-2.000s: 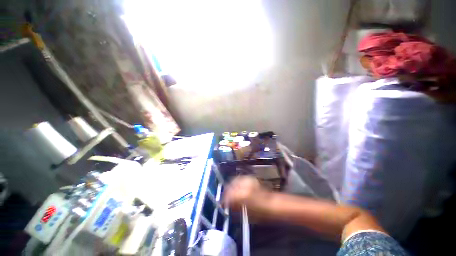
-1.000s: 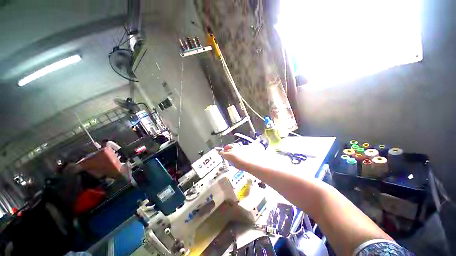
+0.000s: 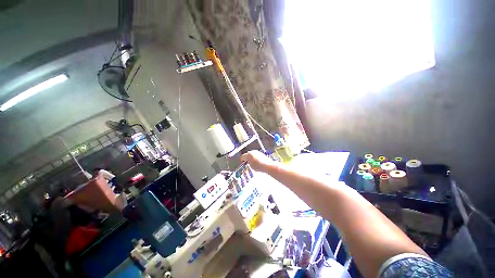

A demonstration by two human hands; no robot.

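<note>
The white sewing machine [image 3: 203,247] stands at the lower middle, seen from above. My right hand [image 3: 254,161] reaches in from the lower right, over the table, to the thread knobs [image 3: 242,182] on top of the machine. Its fingers are bent close together, with a thin dark thing at the fingertips; whether they grip it is unclear. A control box with a red display [image 3: 213,190] is left of the knobs. Two white thread cones [image 3: 221,138] stand just behind my hand. My left hand is out of the picture.
A yellow-green bottle with a blue cap [image 3: 282,149] stands behind my forearm on the pale table [image 3: 331,165]. Coloured thread spools [image 3: 398,177] stand on a black cart [image 3: 429,198] at right. A shiny dark tray [image 3: 297,245] is right of the machine. A bright window is above.
My right hand has moved from low beside the table's right side up to the machine top, then slightly back and right along it. The view has swung left, then slightly right.
</note>
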